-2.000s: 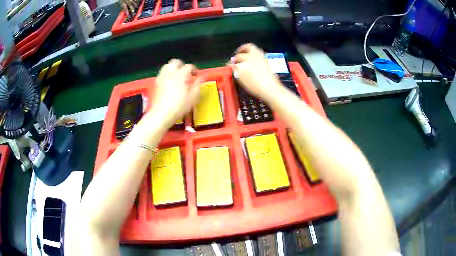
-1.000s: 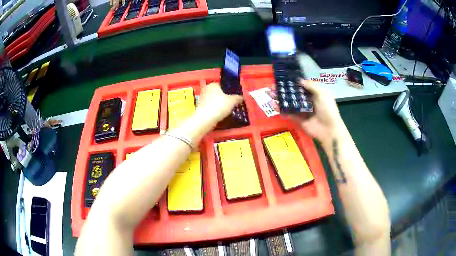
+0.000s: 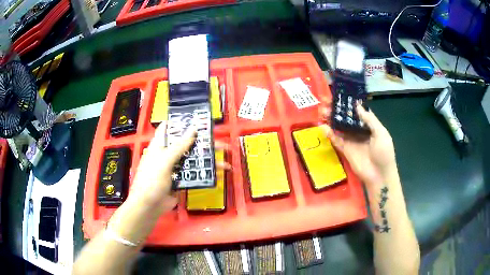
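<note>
My left hand point(image 3: 156, 172) holds an open flip phone point(image 3: 189, 102) upright over the tray's left middle; its screen is lit white above a large keypad. My right hand point(image 3: 368, 147) holds a second open flip phone point(image 3: 349, 91) at the tray's right edge, blurred, its screen lit white. The red phone tray point(image 3: 225, 236) lies below. Closed phones with yellow faces point(image 3: 266, 165) sit in several pockets. Two dark phones with gold emblems point(image 3: 114, 174) are in the left column. White paper slips point(image 3: 254, 103) lie in two back pockets at the right.
Loose batteries point(image 3: 268, 259) line the tray's near edge. A fan point(image 3: 17, 99) and a dark phone on white paper point(image 3: 49, 228) are at left. A white handheld scanner point(image 3: 450, 114) and a blue item with white cable point(image 3: 417, 65) are at right. Another red tray point(image 3: 177, 12) is behind.
My left hand has lifted its open phone from the back row and moved it left, facing me. My right hand has moved right with its phone. A second paper slip is uncovered.
</note>
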